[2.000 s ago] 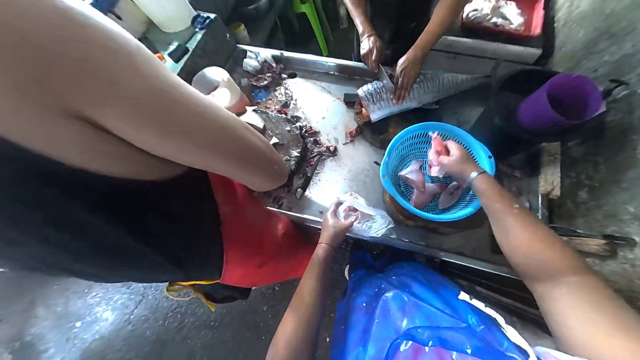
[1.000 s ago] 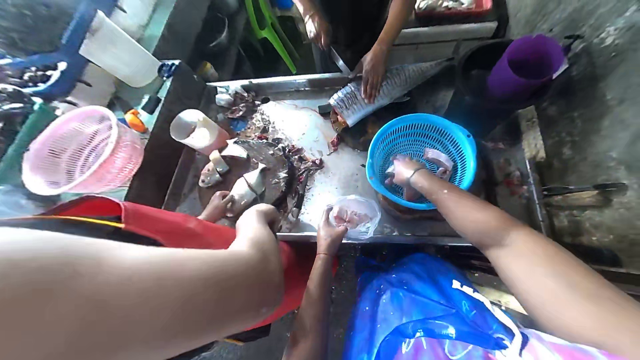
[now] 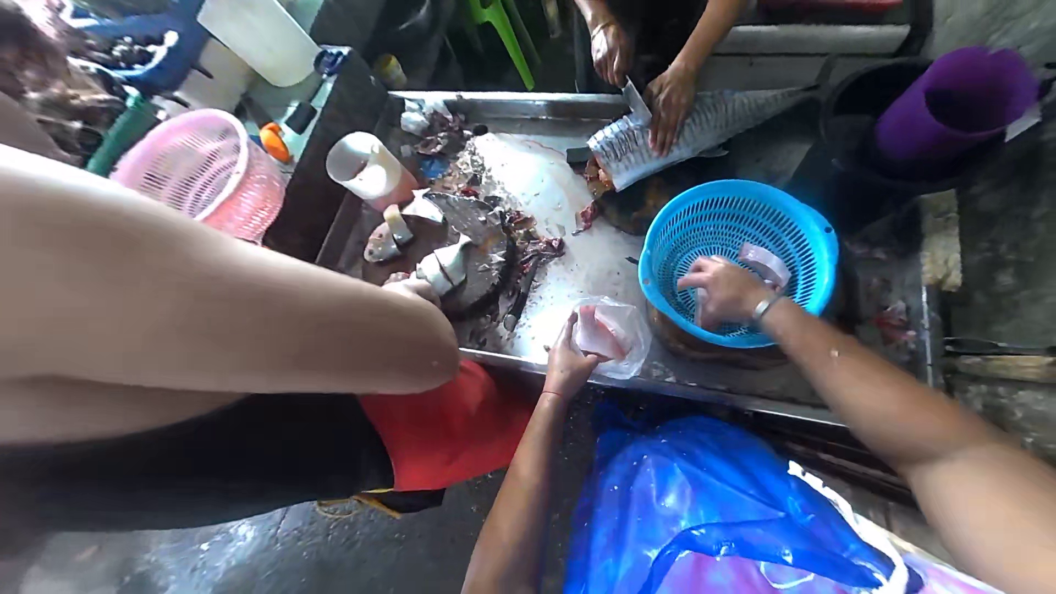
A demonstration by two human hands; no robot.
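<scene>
My left hand (image 3: 569, 359) grips a clear plastic bag (image 3: 631, 330) at the near edge of the metal table. Pinkish fish pieces (image 3: 601, 334) lie inside the bag. My right hand (image 3: 726, 289), with a metal band at the wrist, reaches down into a blue plastic colander (image 3: 817, 285). One fish slice (image 3: 765, 264) rests by its fingers against the colander's inside. Another piece lies partly hidden under the palm, and whether the hand holds it cannot be told. The colander stands on a round board (image 3: 701, 346).
Across the table (image 3: 528, 103) a person's hands cut a large silvery fish (image 3: 701, 132) with a knife (image 3: 635, 101). On the left, a co-worker's arm (image 3: 247, 305) reaches to cut fish (image 3: 445, 266) on a chopping board (image 3: 483, 219). A purple container (image 3: 949, 107) stands at the right.
Two seconds ago my right hand held a fish piece above several others in the colander; now fewer pieces show there. The view has shifted, bringing the co-worker's cut fish into sight.
</scene>
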